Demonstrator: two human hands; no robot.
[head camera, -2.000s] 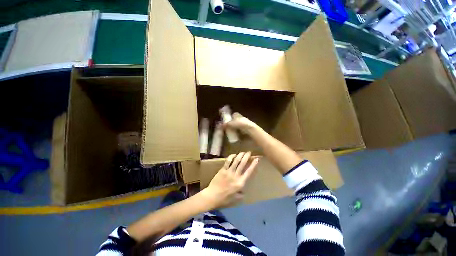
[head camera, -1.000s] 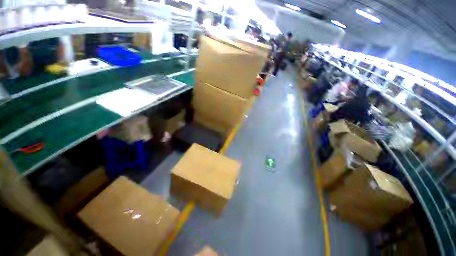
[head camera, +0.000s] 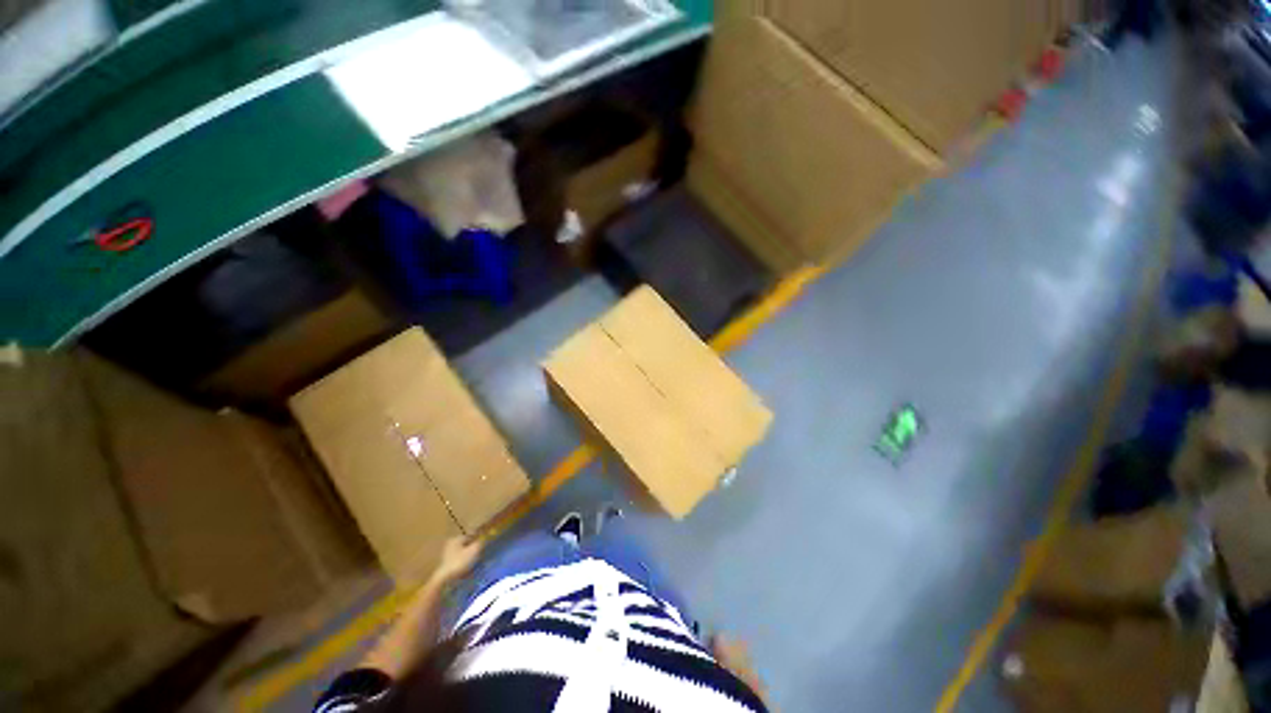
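Note:
A closed brown carton (head camera: 397, 460) lies on the floor in front of me. Its top seam and a small pale mark show. A second closed carton (head camera: 655, 397) lies to its right, across the yellow floor line. My left hand (head camera: 453, 560) is low at the first carton's near edge; it is small and blurred, and its grip cannot be made out. My right hand (head camera: 733, 657) shows only in part beside my striped shirt, below the second carton, apart from it. Its fingers are hidden.
A green bench (head camera: 209, 167) holds red-handled scissors (head camera: 126, 234), a white board (head camera: 432, 77) and a framed tray (head camera: 579, 28). A blue stool (head camera: 453, 258) and a dark crate (head camera: 690, 265) are under or beside it. Open cartons (head camera: 195, 488) stand left; large cartons (head camera: 795, 139) stand ahead.
My view has turned from the open carton, where my right hand held a pale tube, to the floor cartons. These now appear nearer my body, and my hands have come back into view.

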